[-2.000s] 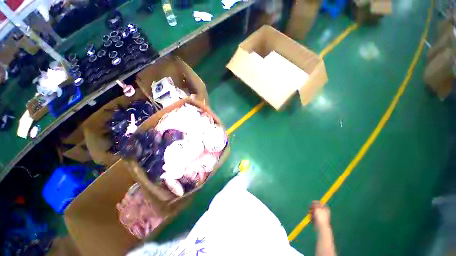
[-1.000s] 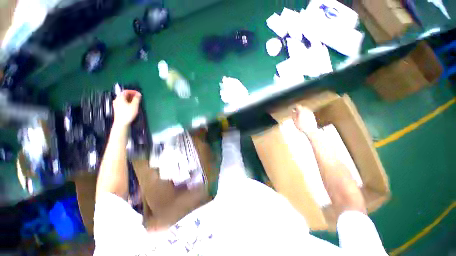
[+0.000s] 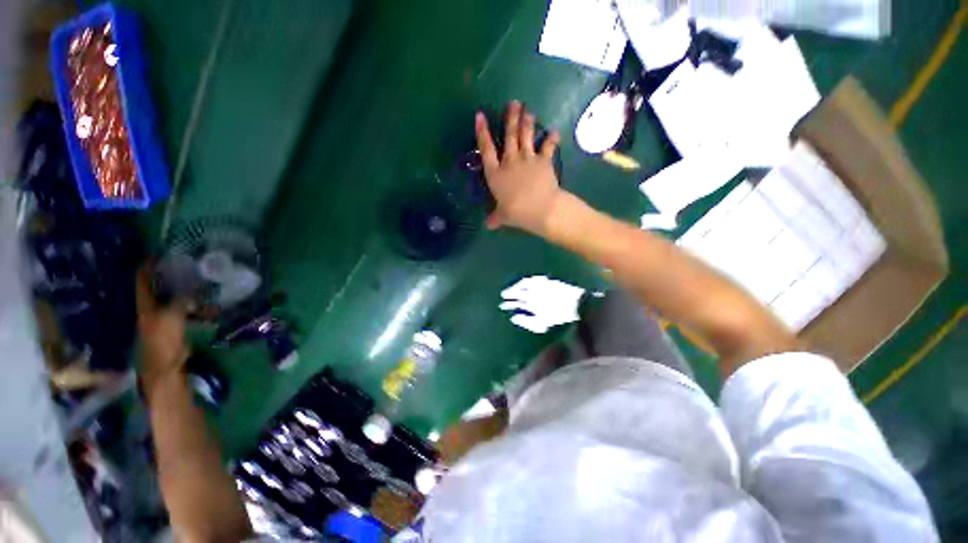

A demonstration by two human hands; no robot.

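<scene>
A small fan with a round cage and pale blades is at the left of the green bench. My left hand is at its lower left edge and appears to grip it; the fingertips are blurred. My right hand is spread flat over a dark round grille, with no visible grip. Another dark round grille with a small centre badge lies just below and left of my right hand.
A blue bin holds copper-coloured parts. A black parts tray, a bottle and a white glove are nearer me. White sheets and an open carton with white boxes are at right.
The view has swung over the bench. My right hand has moved from the carton to the dark grilles. My left hand has moved from above the parts tray to the fan.
</scene>
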